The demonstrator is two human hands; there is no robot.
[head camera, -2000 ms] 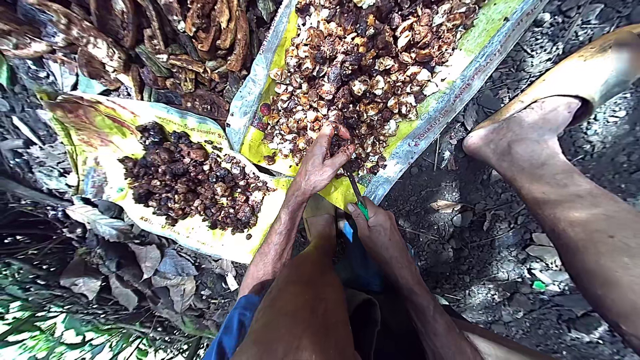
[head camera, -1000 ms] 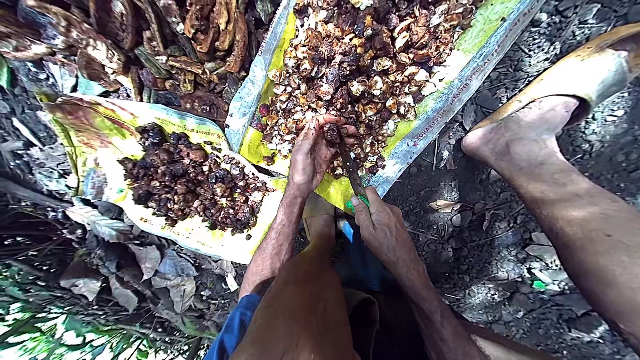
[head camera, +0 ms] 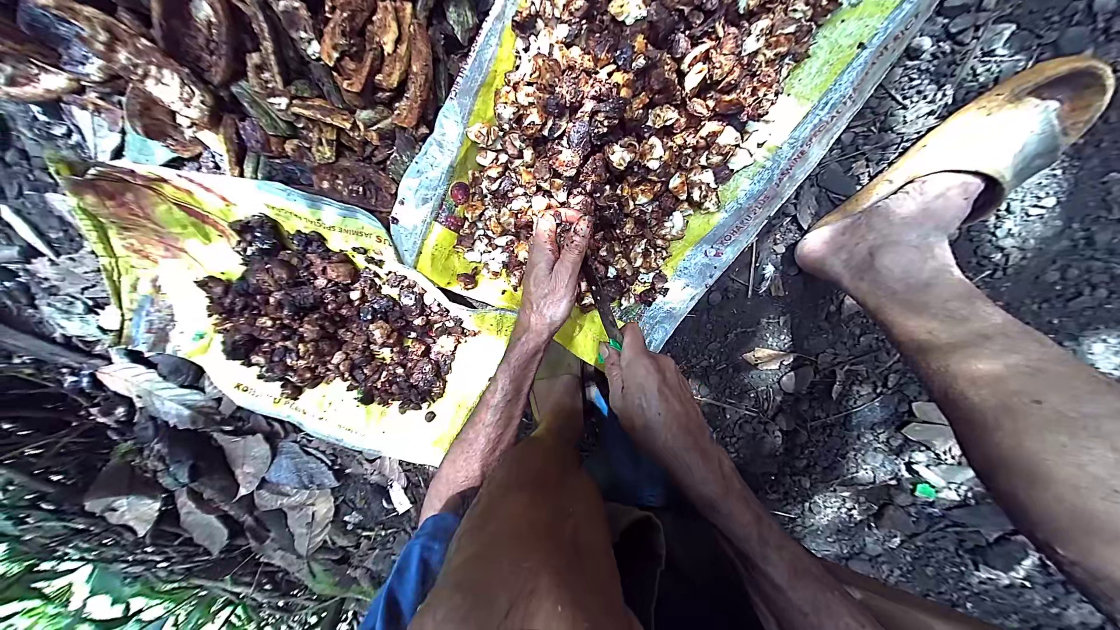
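My left hand [head camera: 553, 271] is over the near edge of a pile of pale and brown chunks, which look like cocoa pieces [head camera: 612, 149], on a yellow woven sack [head camera: 752, 192]. Its fingers point into the pile, and whether they pinch a piece is unclear. Just to the right, my right hand [head camera: 652, 385] is closed on the green handle of a knife [head camera: 602, 302]. The dark blade points up and left toward my left fingertips. A second sack [head camera: 350, 433] at the left bears a smaller heap of dark brown clumps [head camera: 324, 315].
Split brown pod husks [head camera: 350, 70] lie piled at the upper left. Dry leaves [head camera: 157, 394] cover the ground at the lower left. My legs are between and beside my arms, with one foot in a yellowish slip-on shoe [head camera: 997, 131] on dark soil at the right.
My left hand has moved slightly away from me, farther over the pile, since one second ago. The knife stays in my right hand, close to its earlier place.
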